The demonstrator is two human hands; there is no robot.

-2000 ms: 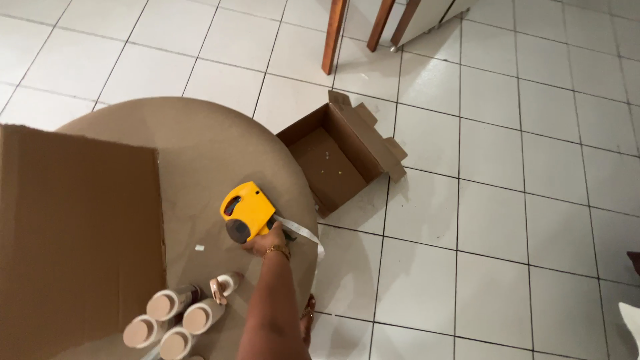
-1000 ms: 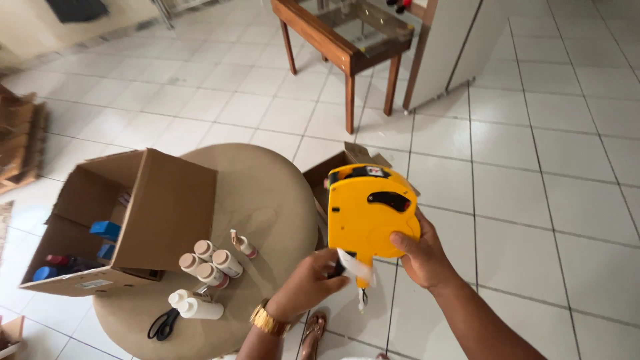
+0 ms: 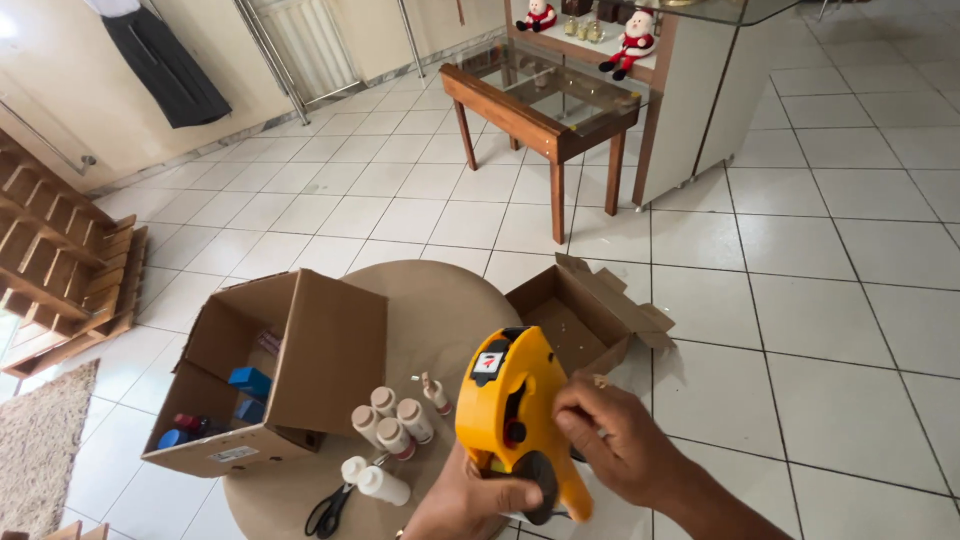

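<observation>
A yellow handheld labeling gun (image 3: 499, 397) with a black cap and dark parts is held up over the table edge. My left hand (image 3: 480, 491) grips its lower end, thumb on the round dark part. Beside its right side is my right hand (image 3: 604, 431), fingers curled near the body; whether it holds anything is hidden. Left of the gun, several white bottles with beige caps (image 3: 394, 427) and a small pump bottle (image 3: 436, 395) stand on the round beige table (image 3: 435, 300). Two white bottles (image 3: 382, 484) and black-handled scissors (image 3: 328, 511) are nearer the front.
An open cardboard box (image 3: 330, 352) with blue and other items stands on the table's left. Behind the table's right edge lies an open, shallower cardboard box (image 3: 577, 307) on the tiled floor. A glass-topped wooden table (image 3: 510, 112), wooden shelving (image 3: 52, 247) and a rug (image 3: 45, 435) are farther off.
The labeling gun has turned from side-on to a more end-on pose. My left hand now grips its lower end, and my right hand has come off the body it held a second ago.
</observation>
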